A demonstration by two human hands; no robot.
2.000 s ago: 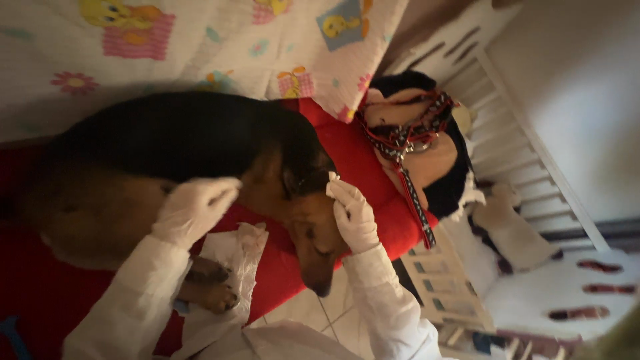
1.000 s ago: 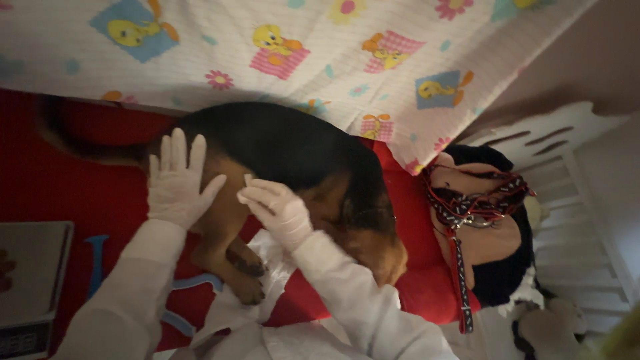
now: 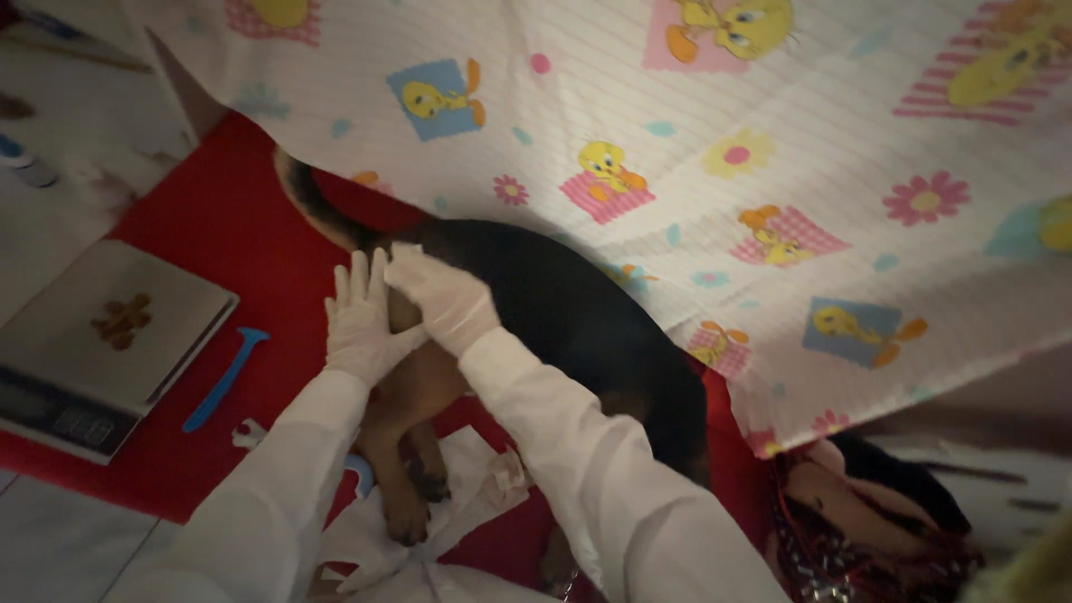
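A black and tan dog point(image 3: 578, 318) lies on its side on a red cover point(image 3: 201, 243), with its tail toward the upper left. My left hand point(image 3: 362, 327), in a whitish glove, rests with spread fingers against the dog's hindquarters. Beside it, my right hand point(image 3: 444, 293), gloved too, is bent over the rump with a small white piece point(image 3: 408, 249) at its fingertips, which looks pinched there. Both thumbs are close together on the thigh. The dog's head is hidden behind my right sleeve.
A flat scale point(image 3: 117, 335) lies at the left, with a blue razor point(image 3: 224, 381) beside it. White paper point(image 3: 469, 477) lies under the hind paws. A printed cartoon cloth point(image 3: 603, 126) hangs along the dog's back. A red patterned harness point(image 3: 821, 553) is at the lower right.
My right hand has moved from the dog's head area to its rump, beside my left hand. My left hand now rests on the hindquarters. The view has shifted toward the tail.
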